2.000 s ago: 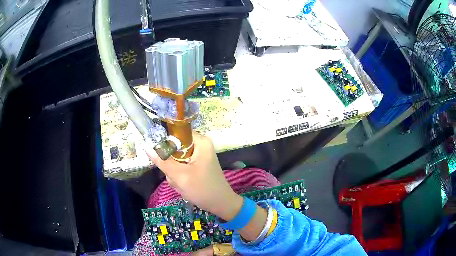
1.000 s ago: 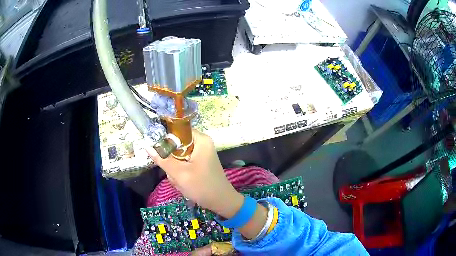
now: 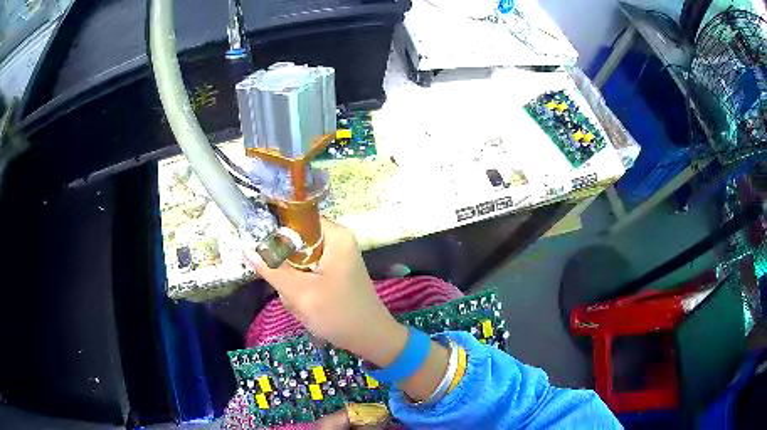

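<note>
My right hand [image 3: 324, 281] is shut around the copper-brown body of the glue dispensing valve [image 3: 301, 220], held upright over my lap. A silver ribbed air cylinder [image 3: 288, 109] sits on top. The thick pale glue feed hose [image 3: 189, 126] curves down to a metal fitting [image 3: 276, 249] beside my fist. The valve's lower end is hidden by my hand. The long green circuit board panel [image 3: 286, 390] lies low over my lap, partly behind my right wrist. My left hand [image 3: 357, 417] shows only in part at the bottom edge, at the panel's near edge, with a pale yellow finger cot.
The bench [image 3: 437, 180] has stained printed paper on it. One board [image 3: 565, 126] lies at its right, another [image 3: 357, 137] behind the valve. A white stand [image 3: 488, 38] is at the back. Black trays [image 3: 109, 92] are left, a red stool [image 3: 635, 336] and a fan [image 3: 732, 76] right.
The panel has shifted slightly left and up in view, with my left hand. The bench has also shifted slightly left. My right hand keeps its hold on the valve, nearly unmoved.
</note>
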